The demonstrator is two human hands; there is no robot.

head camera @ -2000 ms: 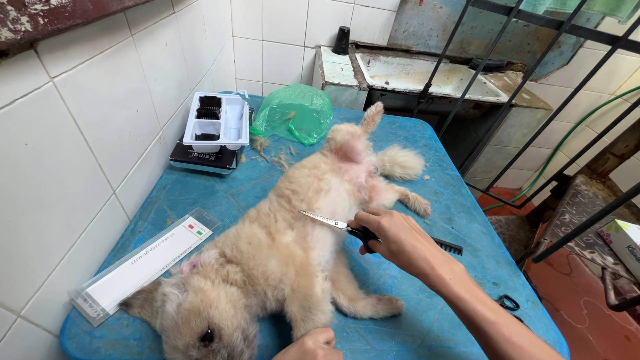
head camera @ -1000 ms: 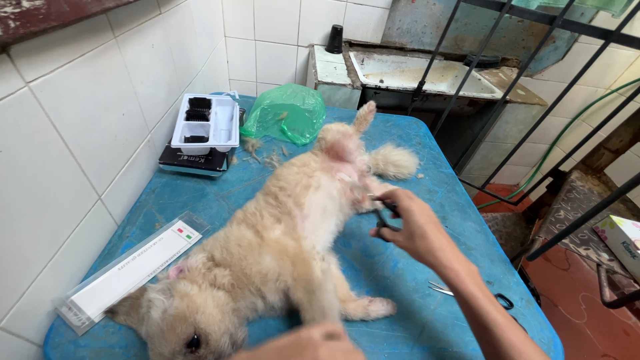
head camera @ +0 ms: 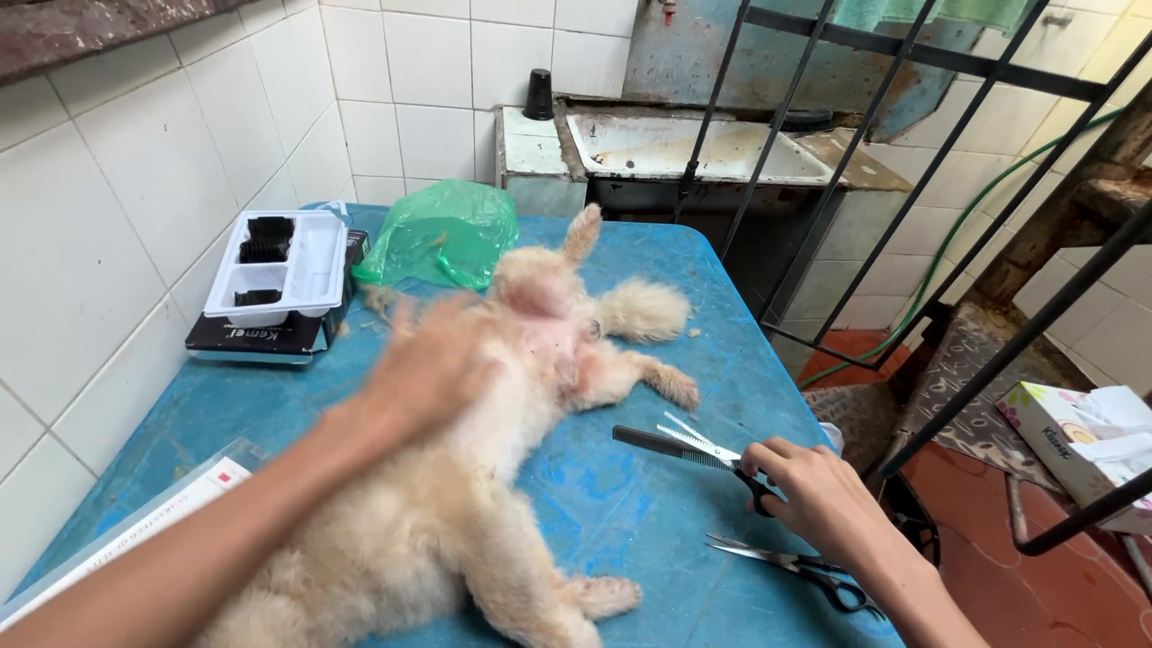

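A cream-coloured dog [head camera: 432,477] lies on its side and back on the blue table [head camera: 603,486], its hind legs toward the sink. Blurred by motion, my left hand [head camera: 432,360] is over or on the dog's belly flank; nothing shows in it. My right hand [head camera: 796,477] grips black-handled thinning shears [head camera: 711,445] by their finger loops, the toothed blades parted. A black comb [head camera: 661,443] lies beside and partly under those blades. Below the hand rests a second pair of scissors [head camera: 783,560], slightly spread, on the table.
A green plastic bag [head camera: 445,229] and a white tray [head camera: 315,270] of black clipper guards, on a black box [head camera: 256,337], stand at the far left. A clear flat packet [head camera: 135,531] lies near left. Metal bars [head camera: 837,171] and a tissue box [head camera: 1071,450] are at right; a sink [head camera: 702,148] stands behind.
My left hand has moved up from the dog's front end to its belly area. My right hand has moved from the hind leg to the table's right side, onto the thinning shears.
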